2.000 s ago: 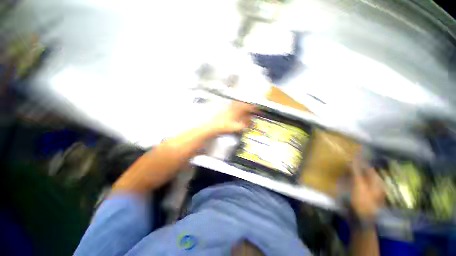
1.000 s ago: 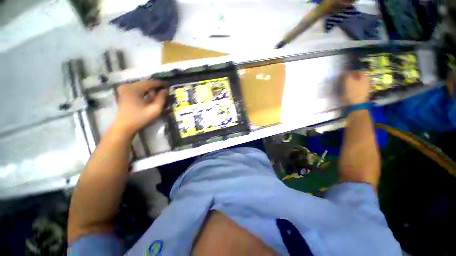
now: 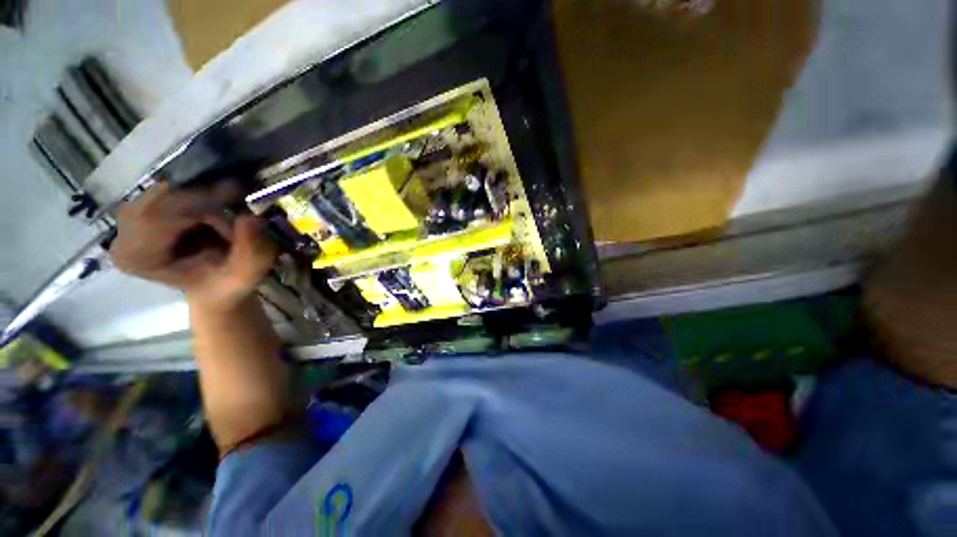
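A populated circuit board (image 3: 420, 236) with bright yellow edges and yellow blocks lies in a black carrier frame (image 3: 561, 157) close in front of me. My left hand (image 3: 199, 243) is at the carrier's left side, palm down, thumb and fingers curled near the board's left edge. The fingertips are dark and blurred, and I cannot tell if they grip the frame. On the right only my forearm shows, cut off by the picture's edge; my right hand is out of the picture.
A brown cardboard sheet (image 3: 672, 115) lies right of the carrier. A metal rail (image 3: 735, 288) runs along the bench's near side. Parallel metal bars (image 3: 84, 121) are at the upper left. Green floor (image 3: 750, 336) with yellow marks and a red object (image 3: 758, 417) show below the rail.
The view has moved closer to the carrier, which looks much larger. My left hand is still at its left side. My right hand and the second loaded carrier on the right have left the picture.
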